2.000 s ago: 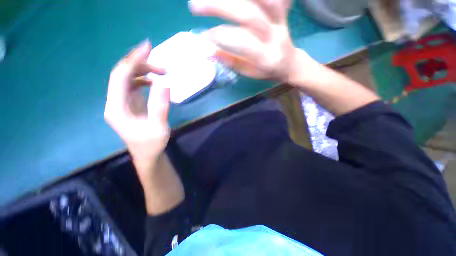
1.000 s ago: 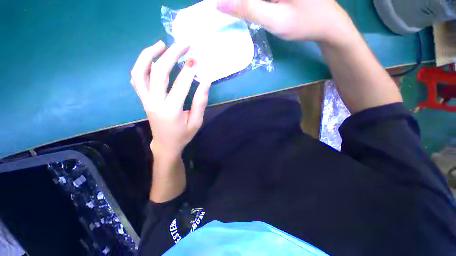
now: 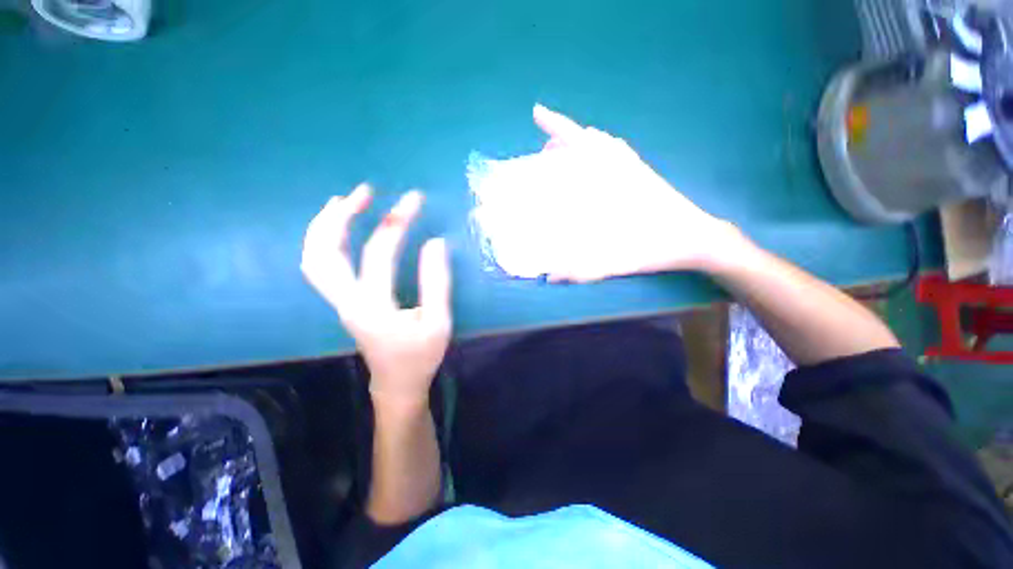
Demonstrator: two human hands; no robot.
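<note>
A white card reader [image 3: 517,217] lies in or on a crinkly clear plastic bag [image 3: 482,178] on the green bench. It is overexposed, so its edges blend with my right hand. My right hand [image 3: 622,211] is over its right part, thumb and fingers around its upper and lower edges. My left hand [image 3: 383,289] is to the left of the reader, fingers spread, holding nothing and not touching it.
A grey tape dispenser [image 3: 889,139] with white strips stands at the bench's right end. A roll of tape [image 3: 106,17] lies at the top left. A black bin [image 3: 261,445] of small shiny parts is below left. A red stool [image 3: 961,317] is at right.
My left hand has come off the reader and is apart from it. My right hand has gone from the reader's top to its right side. The view has shifted, showing the tape roll and more of the dispenser.
</note>
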